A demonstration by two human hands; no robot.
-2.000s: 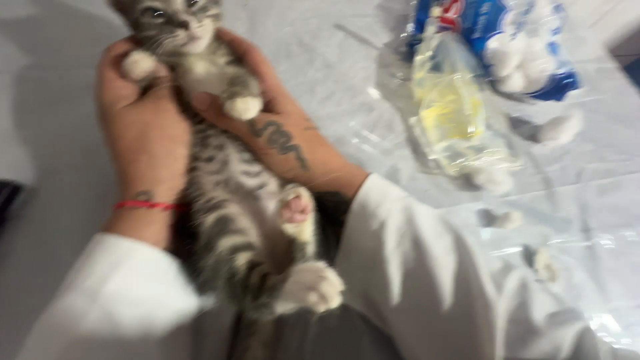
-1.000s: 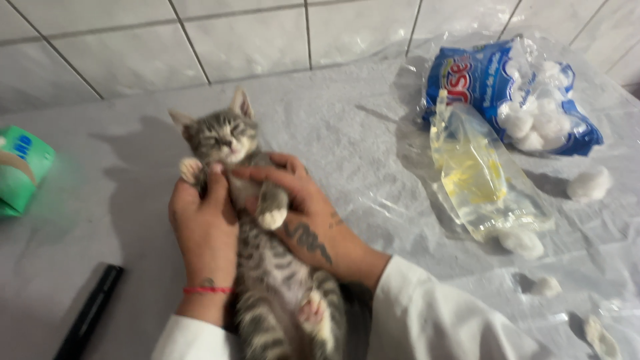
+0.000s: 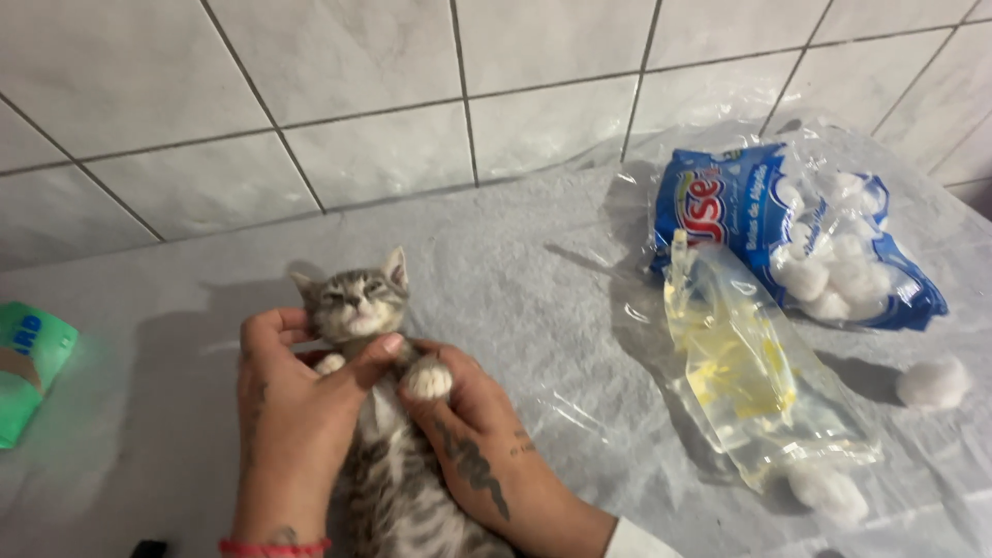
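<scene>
A grey tabby kitten (image 3: 403, 480) lies belly up, its head toward the tiled wall and its eyes nearly closed. My left hand (image 3: 302, 418), with a red string at the wrist, holds its neck and shoulder; the thumb lies across the upper chest below the chin. My right hand (image 3: 480, 434), tattooed, grips the kitten's other side, with the thumb by a raised white front paw (image 3: 428, 382). The kitten's other front paw shows beside my left hand. Its hind legs are out of view.
A blue bag of cotton balls (image 3: 721, 201) lies at the right, partly under a clear plastic pouch with yellow marks (image 3: 744, 372). Loose cotton balls (image 3: 934, 384) are nearby. A green package (image 3: 31, 364) sits at the far left. The tiled wall (image 3: 372, 147) borders the plastic-covered table.
My left hand has shifted up to the kitten's neck, its thumb now across the upper chest. My right hand has moved from the chest to the kitten's side. The view has shifted.
</scene>
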